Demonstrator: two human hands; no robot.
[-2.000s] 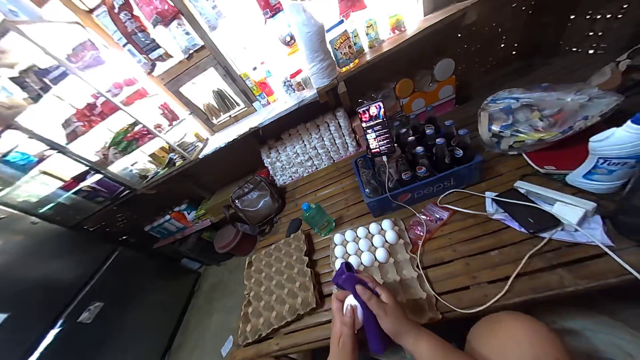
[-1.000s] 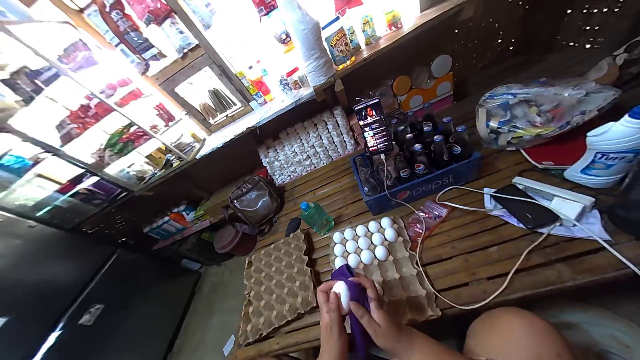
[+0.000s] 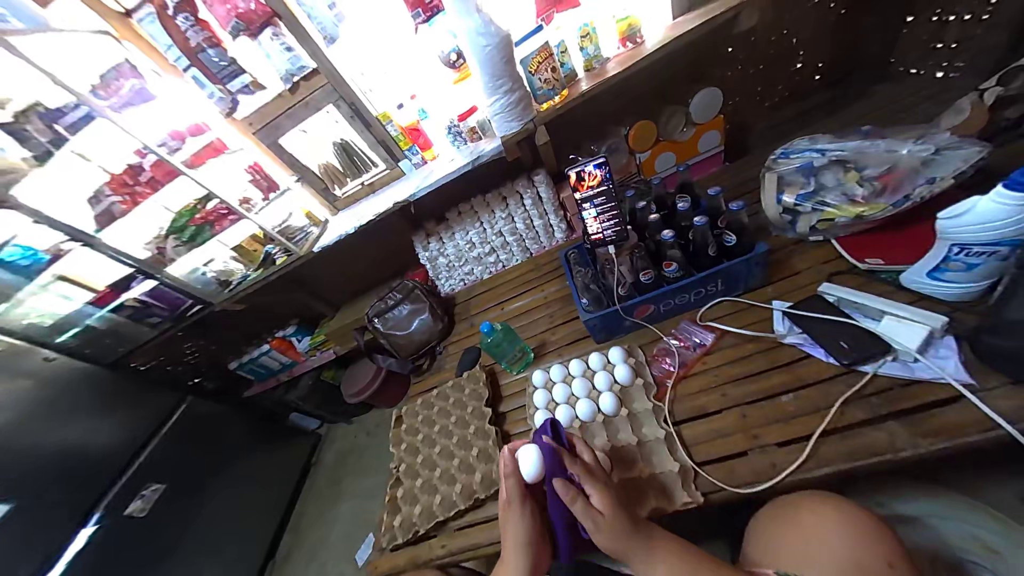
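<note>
A white egg (image 3: 530, 463) rests in the fingers of my left hand (image 3: 522, 512), its top and front showing. My right hand (image 3: 594, 492) holds a purple cloth (image 3: 558, 480) against the egg's right side; the cloth hangs down between both hands. Just beyond them lies a cardboard egg tray (image 3: 640, 456) with several white eggs (image 3: 582, 387) in its far rows and bare cups in its near right part. My hands cover its near left part. Left of it is another cardboard egg tray (image 3: 444, 452) with bare cups.
A green bottle (image 3: 506, 348) with a blue cap stands beyond the trays. Behind sits a blue crate (image 3: 672, 300) of glass bottles, a lit phone (image 3: 598, 202) leaning there. A white cable (image 3: 768, 486) loops right of the tray, near a power strip (image 3: 884, 310) and a dark phone (image 3: 836, 330).
My hands have turned the egg and shifted the purple cloth around it. The egg, mostly covered two seconds ago, now shows plainly at the left of the cloth. The trays have not moved.
</note>
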